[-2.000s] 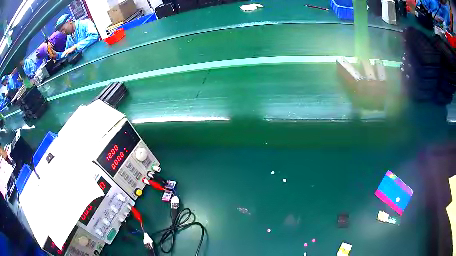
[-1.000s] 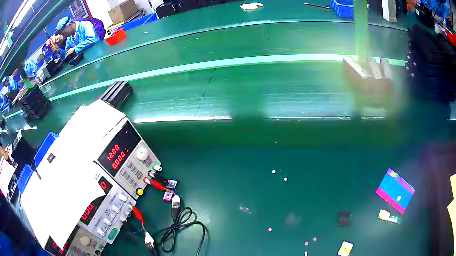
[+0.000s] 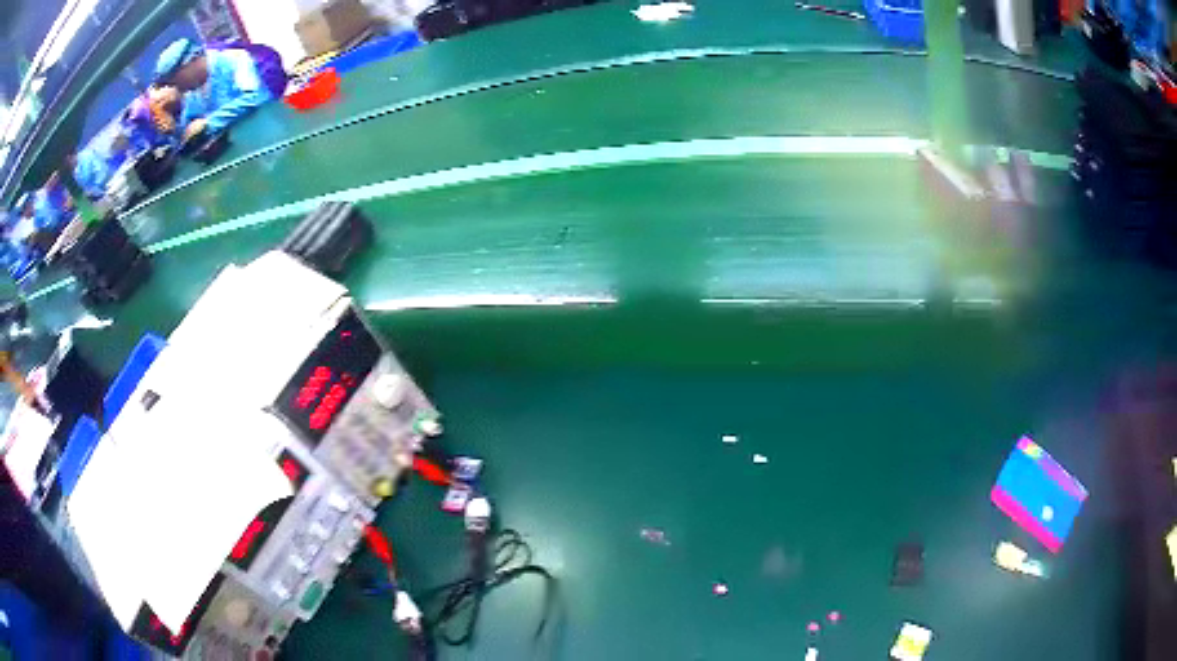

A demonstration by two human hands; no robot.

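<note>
Neither of my hands is in the picture. Nearest in front are white bench power supplies [image 3: 355,420] at the lower left, with blurred red digits and knobs. White paper [image 3: 181,452] lies over their tops. Red clip leads [image 3: 432,471] run from their fronts to a small connector board [image 3: 462,483]. A black cable [image 3: 497,581] lies looped on the green bench beside them. A pink and blue card [image 3: 1040,493] lies flat at the right, above a small pale piece [image 3: 1017,559]. A small dark block [image 3: 909,563] lies to its left.
Black blocks [image 3: 328,238] stand behind the supplies. A green post [image 3: 946,78] rises at the back right, with a blurred pale-edged object at its foot. Dark stacks [image 3: 1120,168] stand at far right. People in blue coats [image 3: 232,88] sit at upper left. Small scraps dot the bench.
The whole view has shifted slightly, so the bench things appear further right, and the picture is more blurred. Nothing on the near bench has visibly been moved.
</note>
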